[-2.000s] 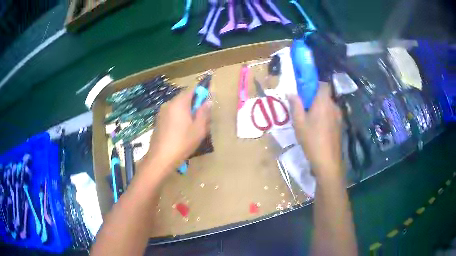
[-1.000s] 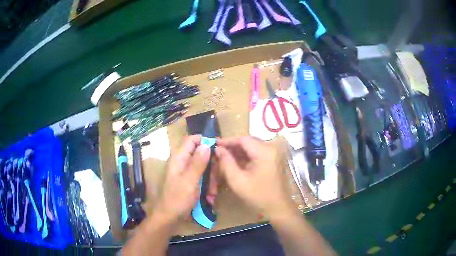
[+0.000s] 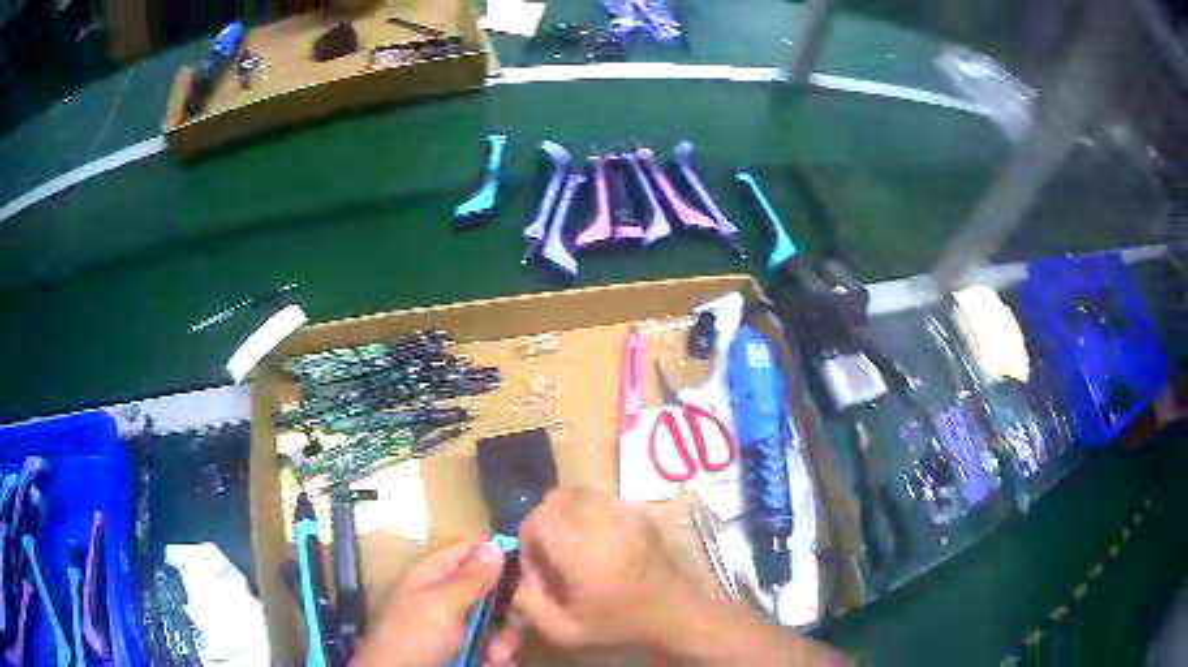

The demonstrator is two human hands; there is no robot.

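Note:
My left hand (image 3: 437,602) holds a black and light-blue pen unit (image 3: 490,606) low in the cardboard tray (image 3: 521,313). My right hand (image 3: 593,573) is closed at the unit's upper end; its fingertips are partly hidden, and whether they pinch a small part cannot be told. A flat black block (image 3: 516,469) lies just beyond the hands. The blue electric screwdriver (image 3: 758,430) lies on the tray's right side. The unit's lower end is cut off by the picture's edge.
Circuit boards (image 3: 378,391) are piled upper left. Red scissors (image 3: 692,443) and a pink strip (image 3: 632,378) lie right of centre. Coloured shells (image 3: 625,209) line up beyond the tray. Blue bins stand left (image 3: 65,450) and right (image 3: 1094,352). Another tray (image 3: 326,98) stands far off.
The screwdriver was released from my right hand and now lies in the tray. Both hands came together at the unit. The view has since tilted up, showing more of the bench beyond.

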